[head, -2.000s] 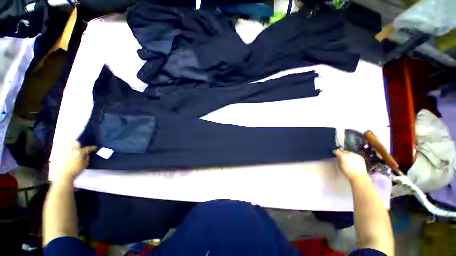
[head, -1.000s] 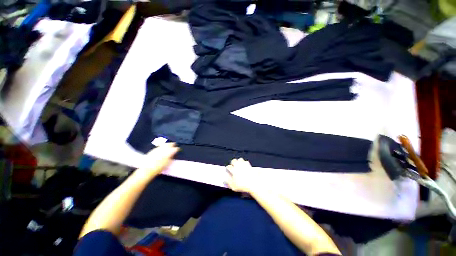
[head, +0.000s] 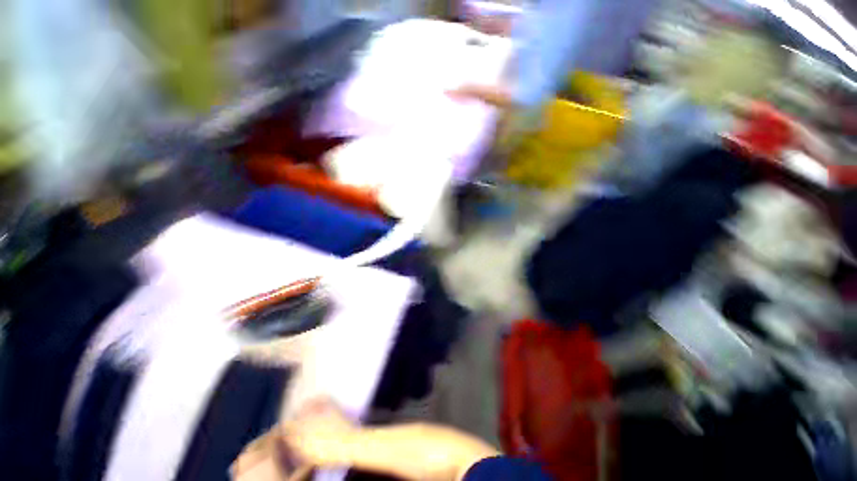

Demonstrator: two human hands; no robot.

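The view is strongly blurred. The dark trouser legs (head: 233,418) lie on the pale pressing table (head: 381,315) at the lower left, running down out of the picture. The steam iron (head: 282,315) stands near the table end beyond them, with its orange-brown handle and a white hose leading up and right. My right hand (head: 315,440) is at the bottom, by the near edge of the trouser leg; its fingers are too blurred to tell whether they grip cloth. My left hand cannot be made out.
A blue crate or panel (head: 315,218) and a red-orange edge (head: 319,180) lie behind the table. A red crate (head: 554,399) stands on the floor to the right, near a dark cloth heap (head: 630,254). A yellow item (head: 568,136) and a person's hand (head: 481,94) are farther back.
The view has swung to the right, so the table now lies at the lower left. My right hand has moved towards the iron end of the trousers; my left hand has left clear view.
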